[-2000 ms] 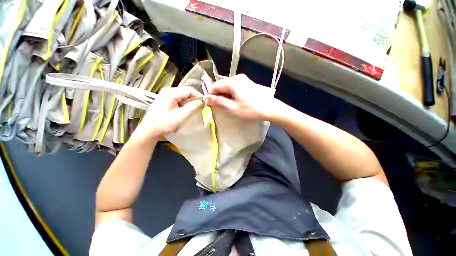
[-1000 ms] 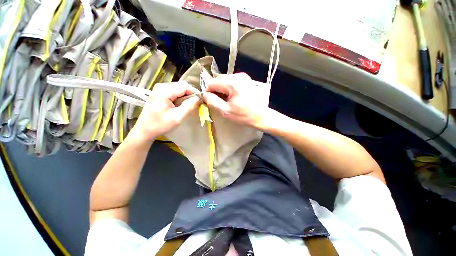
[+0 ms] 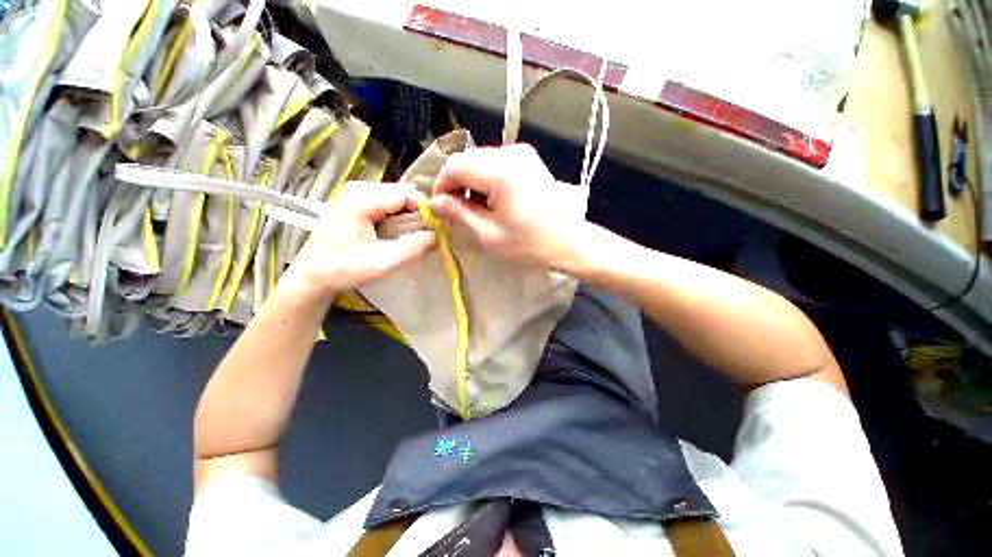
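A beige unfinished bag body hangs from both hands, its lower end at the dark apron. A bright yellow tape runs down its middle seam. My left hand pinches the bag's upper edge from the left. My right hand pinches the same edge beside the top of the tape. The fingertips of both hands nearly meet and hide part of the edge. One beige strap sticks out to the left; another strap reaches up over the table edge.
A heap of beige bags with yellow edges lies at left. The pale worktable has two red strips along its edge. A hammer and a small dark pointed tool lie at far right. The floor is dark.
The tape's top end, loose and creased below the fingers before, now lies straighter and reaches up to the fingertips. My right hand has shifted slightly up.
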